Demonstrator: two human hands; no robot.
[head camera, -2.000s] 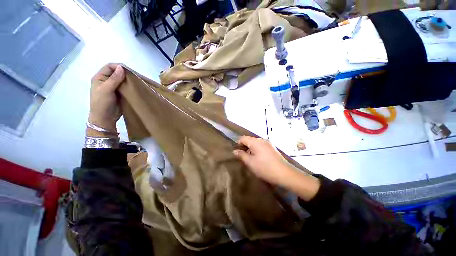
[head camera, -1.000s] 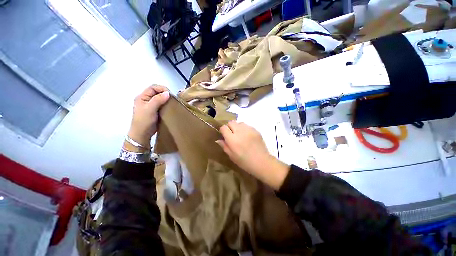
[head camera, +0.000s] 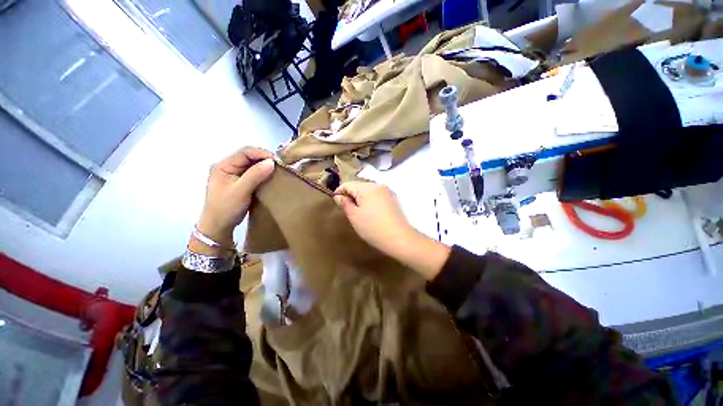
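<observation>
The tan garment (head camera: 357, 305) hangs from both hands and falls in folds over the lap. My left hand (head camera: 236, 190) pinches one end of its narrow dark top edge. My right hand (head camera: 372, 214) pinches the same edge a short way to the right, thumb on top. The edge is stretched nearly straight between them, sloping down to the right. Whether it has zipper teeth cannot be told. A pale grey-white part (head camera: 275, 277) shows below my left hand.
The white sewing machine (head camera: 507, 131) stands at the right, with red-handled scissors (head camera: 596, 222) and a small tan scrap (head camera: 540, 221) near its needle. A tan garment pile (head camera: 380, 107) lies behind. A red pipe (head camera: 47, 281) runs at the left.
Over two seconds the hands have come closer together. Since one second ago my right hand has moved slightly left and up along the edge, and the stretched part is shorter.
</observation>
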